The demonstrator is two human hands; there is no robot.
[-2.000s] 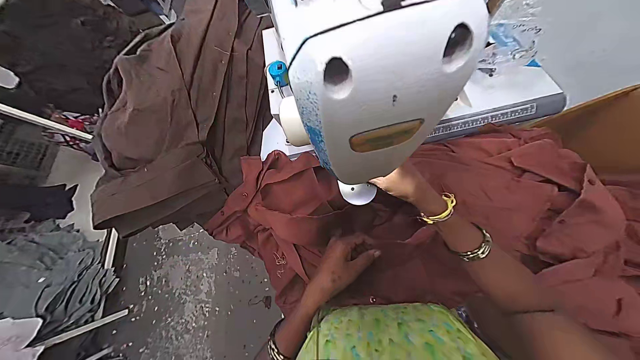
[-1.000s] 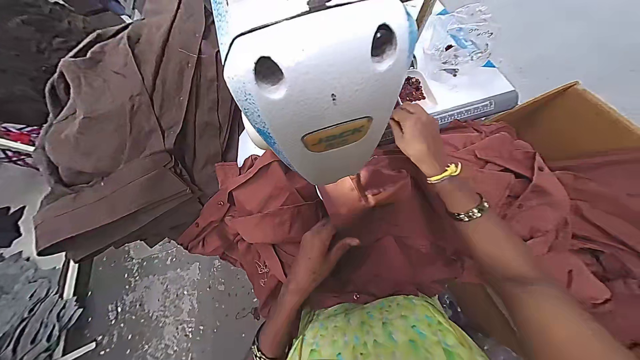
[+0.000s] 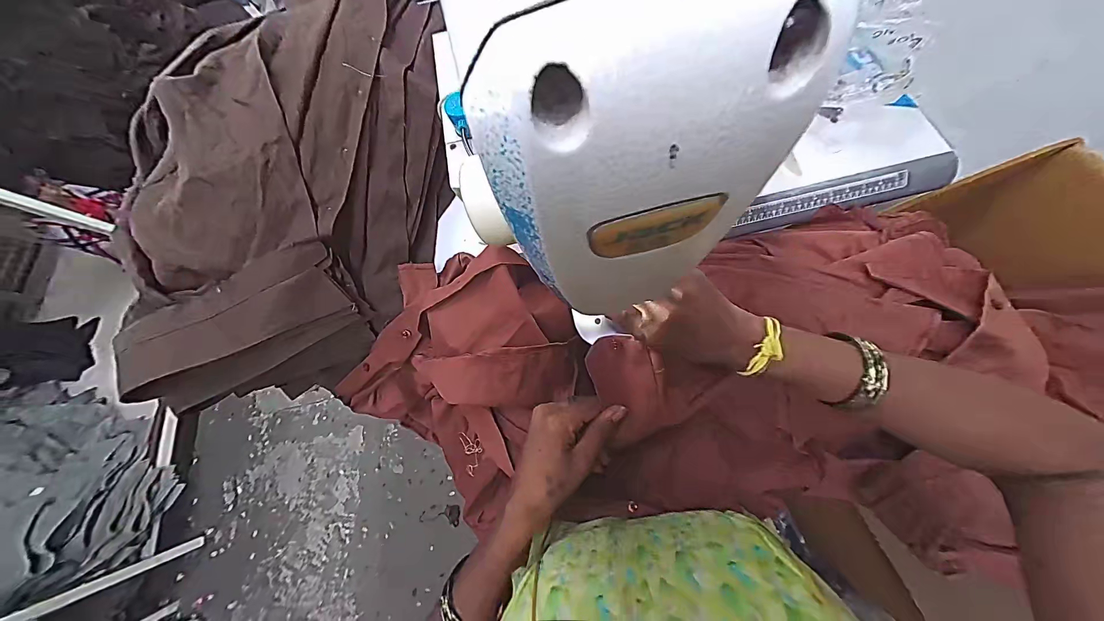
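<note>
A rust-red button shirt [image 3: 483,362] lies bunched under the white head of a Jack sewing machine [image 3: 655,155]. My left hand [image 3: 565,440] pinches the shirt's cloth between thumb and fingers, below the machine head. At the machine's lower end my right hand [image 3: 690,323] is closed by the rounded tip of a shirt part [image 3: 623,371] that bears a button; its fingertips are partly hidden by the machine head. Whether they grip the cloth or something small cannot be told. The needle area is hidden.
A pile of brown garments [image 3: 241,172] stands left of the machine. Grey folded cloth [image 3: 69,500] lies on a rack at lower left. On the right are an open cardboard box [image 3: 1026,216] and more rust-red cloth. A clear plastic bag [image 3: 880,52] lies behind the machine bed.
My right hand has moved from beside a small container of dark red pieces, behind the cloth, back to the machine's lower end. My left hand stays on the shirt.
</note>
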